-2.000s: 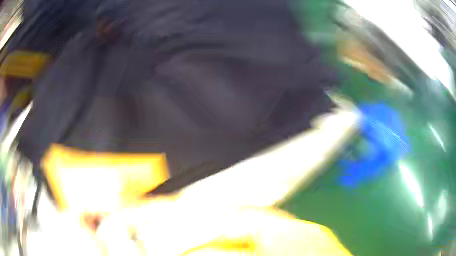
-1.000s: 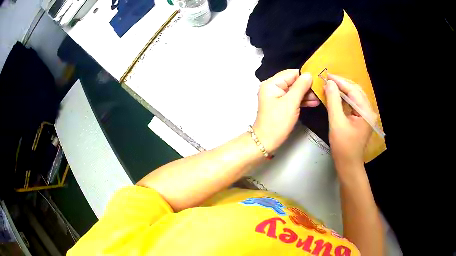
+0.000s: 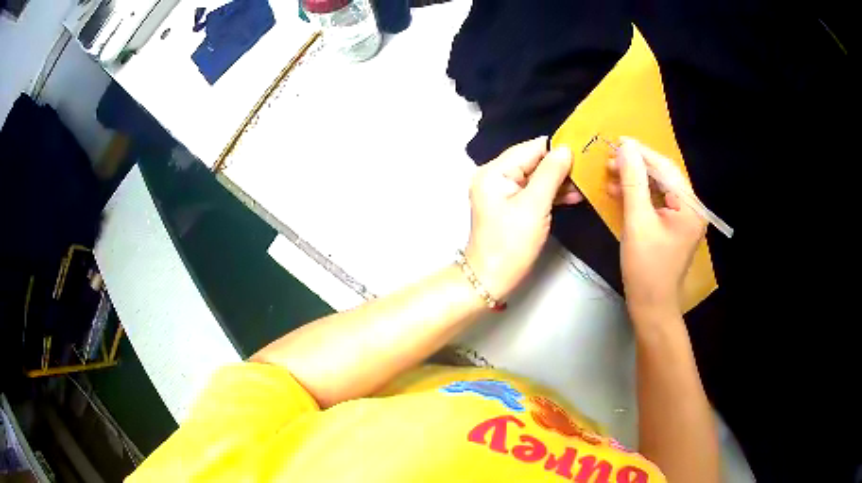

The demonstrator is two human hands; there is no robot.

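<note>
The yellow-orange marking template (image 3: pixel 647 104) lies over dark garment pieces (image 3: pixel 756 123), with small dark slots near its left side. My left hand (image 3: pixel 515 203) pinches the template's left edge and the dark cloth between thumb and fingers, a beaded bracelet on its wrist. My right hand (image 3: pixel 657 222) holds a thin whitish marking pen (image 3: pixel 698 206), its tip on or just above the template beside the slots. The tip's exact contact cannot be told. The cloth under the template is hidden.
A small dark blue scrap (image 3: pixel 232 40) lies on the white table (image 3: pixel 378 151). A glass jar (image 3: pixel 352 33) with a dark red lid stands at the back, beside a dark object. A yellow strip (image 3: pixel 267 101) lies near the table's left edge. Dark cloth covers the right side.
The earliest frame is a blur with the template lower left. Since one second ago, the pen tip has shifted slightly right of the slots, and the view has moved a little.
</note>
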